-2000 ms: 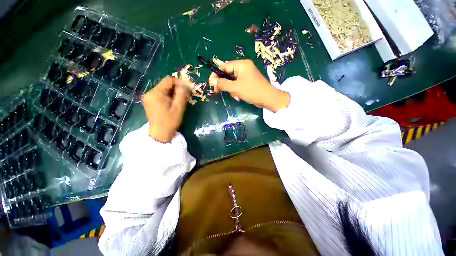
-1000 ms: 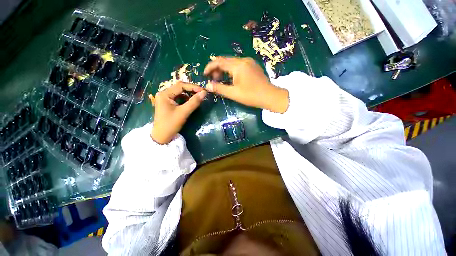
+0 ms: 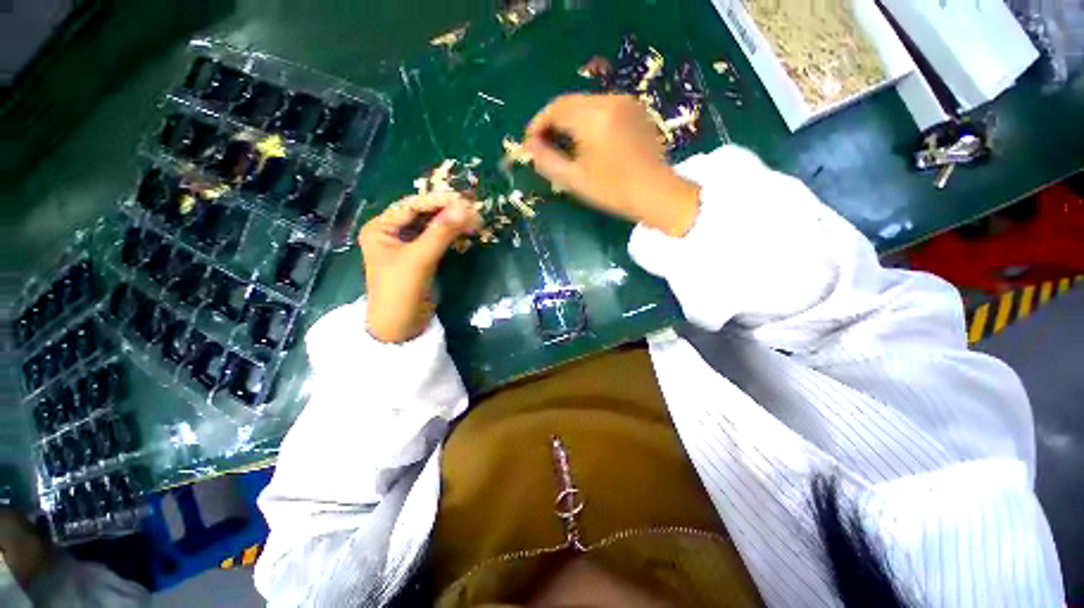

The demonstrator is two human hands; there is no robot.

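My left hand (image 3: 410,244) is at the near side of the loose pile of cream parts (image 3: 446,178), thumb and fingertip pinched together; whether a tiny part is between them is too small to tell. My right hand (image 3: 612,154) is blurred, to the right of that pile, fingers curled with something dark partly inside the curl; what it holds cannot be made out. A black square housing (image 3: 559,314) lies flat on the green mat near the bench's front edge, touched by neither hand. A mixed pile of dark and cream parts (image 3: 680,105) is partly hidden behind my right hand.
Clear blister trays (image 3: 244,226) of black housings fill the left, another tray (image 3: 83,404) at far left. At upper right are a white box (image 3: 820,59) of cream parts, a white lid (image 3: 969,54) and keys (image 3: 955,147). A red stool (image 3: 987,255) is beyond the bench edge.
The hands met fingertip to fingertip a second ago and are now apart. My right hand has moved up and right. The dark slim tool seen in it two seconds ago is no longer clearly visible.
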